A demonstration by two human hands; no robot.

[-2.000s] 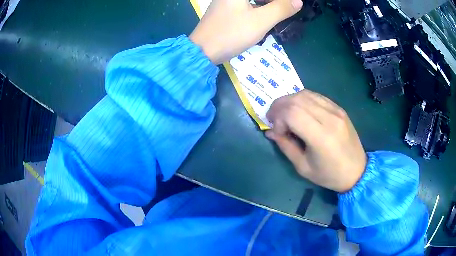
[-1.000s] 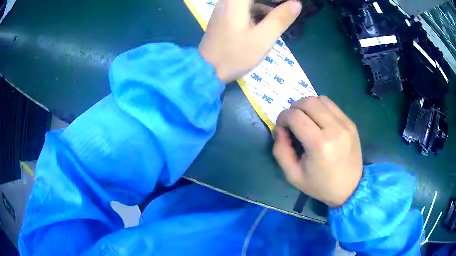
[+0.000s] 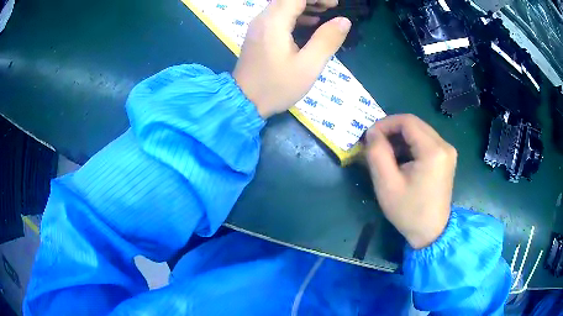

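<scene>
The white adhesive tape sheet [image 3: 333, 102] with blue 3M logos and a yellow edge lies slanting across the green bench. My left hand [image 3: 278, 62] lies across its middle, thumb and fingers around a dark glossy part [image 3: 352, 21], apparently a black housing, mostly hidden and partly cut off by the top edge. My right hand [image 3: 410, 170] pinches the sheet's near right corner between thumb and index finger; the yellow edge bends there. Whether a strip is separated at the fingertips cannot be told.
Black housings with white strips [image 3: 447, 46] lie in a heap at upper right, one ribbed part [image 3: 512, 148] at its near end. Clear plastic trays [image 3: 537, 37] stand beyond. A flat dark piece [image 3: 364, 241] lies at the near bench edge; thin white strips [image 3: 525, 262] are at lower right.
The tape sheet's upper part has shifted left and shows more beyond my left hand. My right hand has moved slightly right, its fingers now more extended at the corner.
</scene>
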